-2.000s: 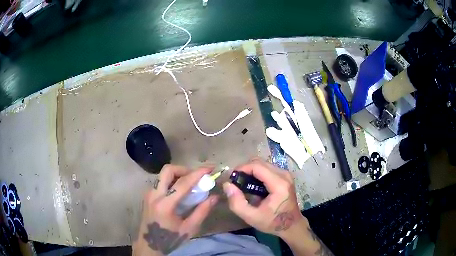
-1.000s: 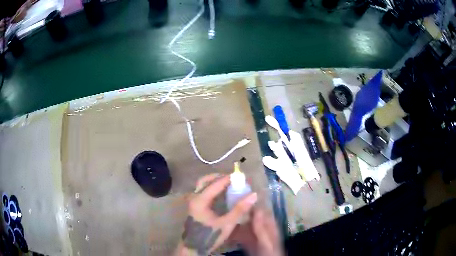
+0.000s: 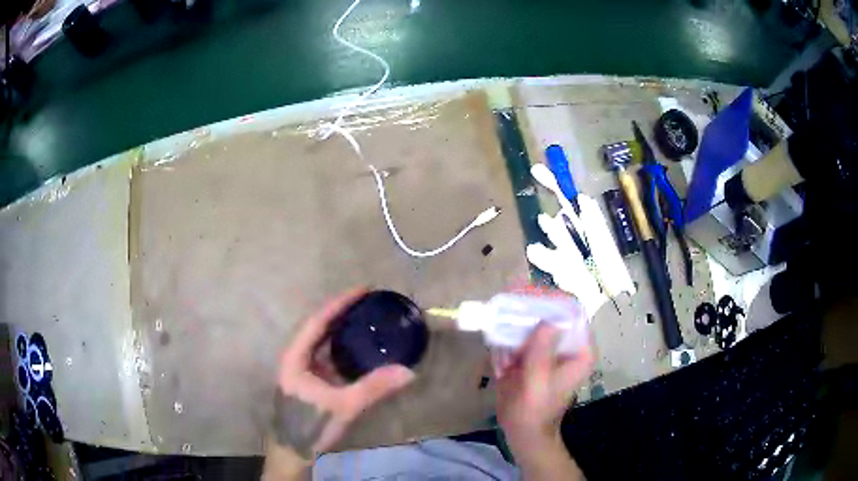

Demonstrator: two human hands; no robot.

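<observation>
My left hand (image 3: 325,380) holds the black cylindrical device (image 3: 379,336) over the tan bench (image 3: 226,272), its round glossy end facing up. My right hand (image 3: 541,380) grips the translucent white glue bottle (image 3: 534,324), tipped sideways. The bottle's narrow yellow tip points left at the device's upper right rim; whether it touches cannot be told. The bottle and right fingers are slightly blurred.
A white USB cable (image 3: 386,202) runs from the green belt (image 3: 245,66) onto the bench. White gloves (image 3: 569,258), a blue screwdriver (image 3: 561,172), a hammer (image 3: 649,225), blue-handled pliers (image 3: 668,202) and small black discs (image 3: 724,318) lie at right. Rings (image 3: 38,371) lie at far left.
The left hand has let go of the bottle and taken hold of the device, which stood on the bench. The bottle is now in the right hand. The small black piece once held lies beside the hammer.
</observation>
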